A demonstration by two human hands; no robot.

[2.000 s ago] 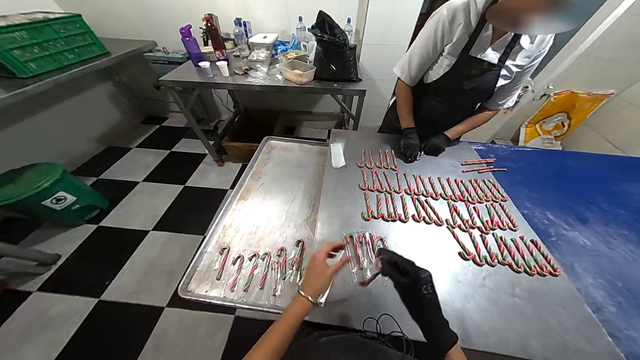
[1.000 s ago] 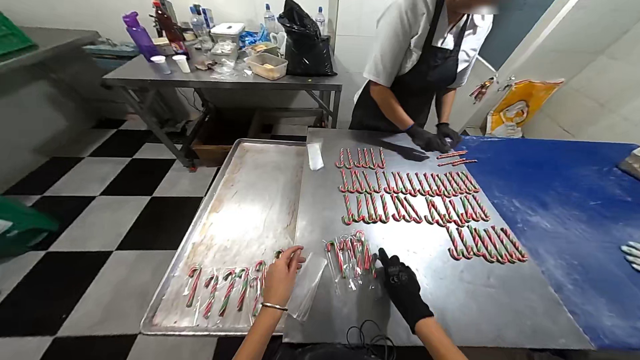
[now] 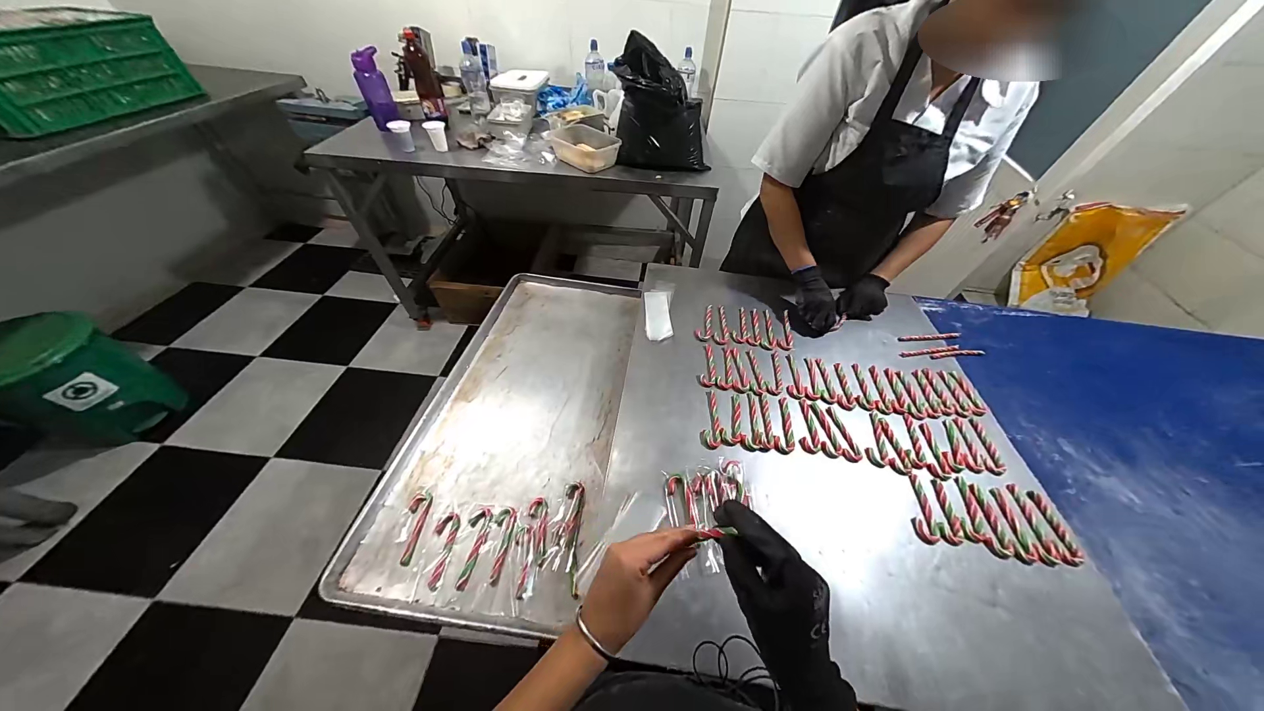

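Observation:
My left hand [image 3: 632, 585], bare with a bangle at the wrist, and my black-gloved right hand [image 3: 775, 583] meet above the steel table's near edge. Between their fingertips is a small red, white and green candy cane [image 3: 713, 534], pinched from both sides; part of it is hidden. Just behind lie candy canes in clear wrappers [image 3: 696, 491]. Left of my hands, several wrapped candy canes [image 3: 479, 543] rest on the near end of a metal tray [image 3: 430, 415]. Rows of unwrapped candy canes [image 3: 839, 385] cover the table's far and right parts.
Across the table, a co-worker in a black apron [image 3: 869, 178] works with gloved hands near straight candy sticks [image 3: 933, 338]. White wrappers [image 3: 659, 314] lie beside the tray. A blue surface [image 3: 1136, 415] adjoins the table on the right. Black cord [image 3: 736, 662] lies at the near edge.
My hands, apart one second ago, have come together at a candy cane. My left hand has moved away from the tray's edge. The co-worker's hands have moved back beside the farthest row.

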